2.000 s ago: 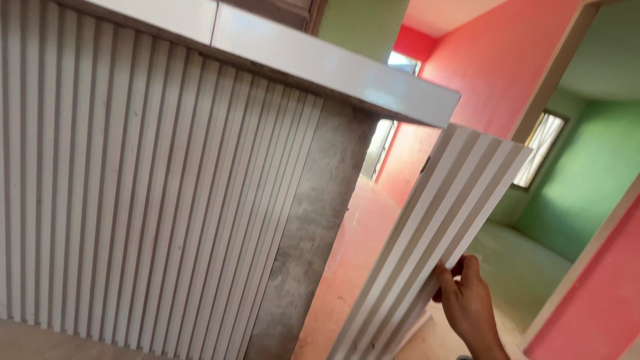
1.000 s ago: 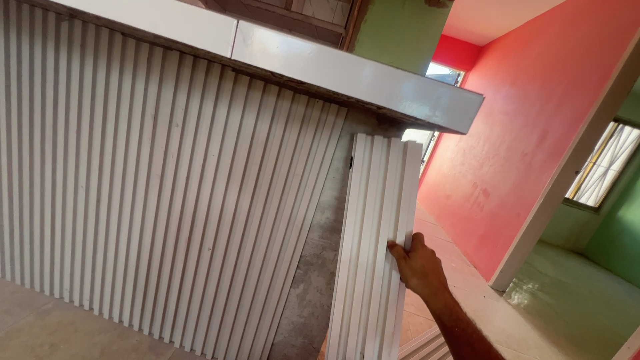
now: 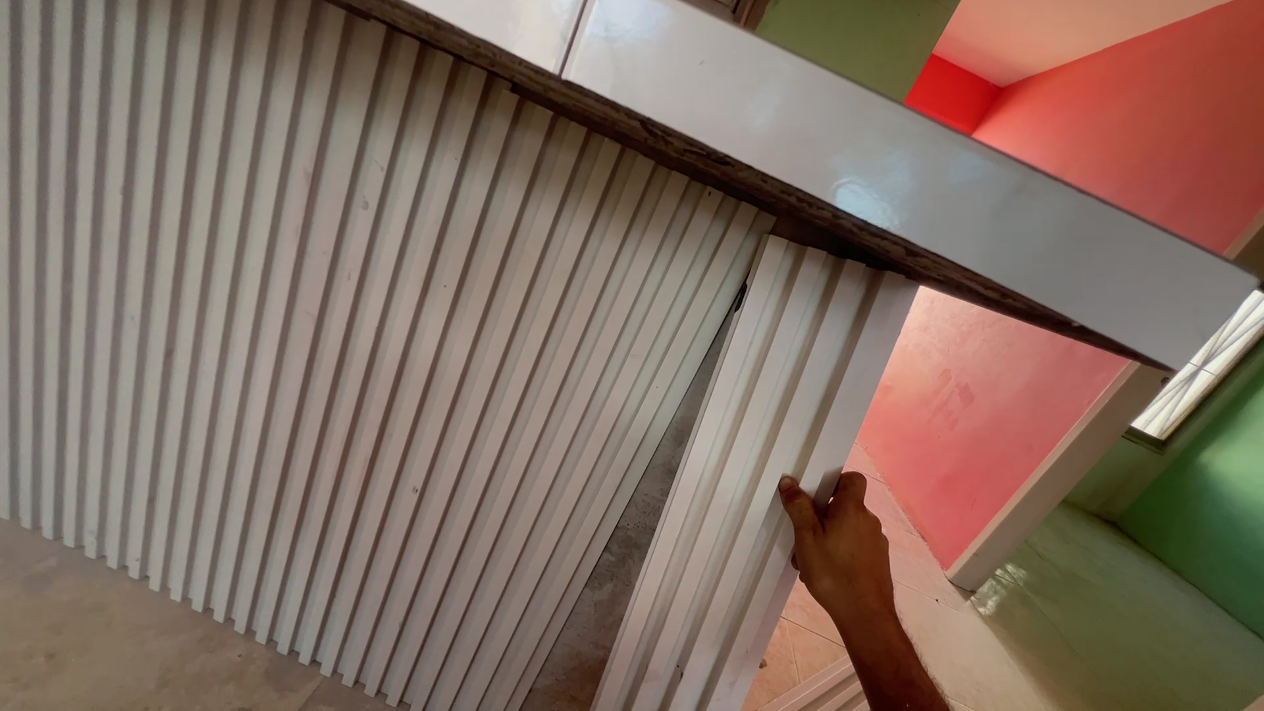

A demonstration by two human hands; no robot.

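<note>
My right hand [image 3: 839, 548] grips the right edge of a loose white fluted wall panel [image 3: 770, 444], thumb on its front face. The panel stands tilted, its top close under the white tiled counter ledge [image 3: 790, 128] and its lower end out of view. To its left, white fluted cladding [image 3: 326, 326] covers the counter front. A wedge of bare grey cement [image 3: 627, 523] shows between the cladding and the loose panel, narrowing toward the top. My left hand is not in view.
More fluted panel pieces [image 3: 825, 686] lie on the tiled floor at the lower right. The counter ledge juts out to the right above the panel. Beyond are a pink wall [image 3: 987, 415], a doorway post [image 3: 1047, 474] and a green room. Floor [image 3: 109, 622] shows at lower left.
The loose panel, two seconds ago out past the counter's end, now stands over the cement strip beside the cladding. My right hand has moved with it, still gripping its edge. The view has tilted.
</note>
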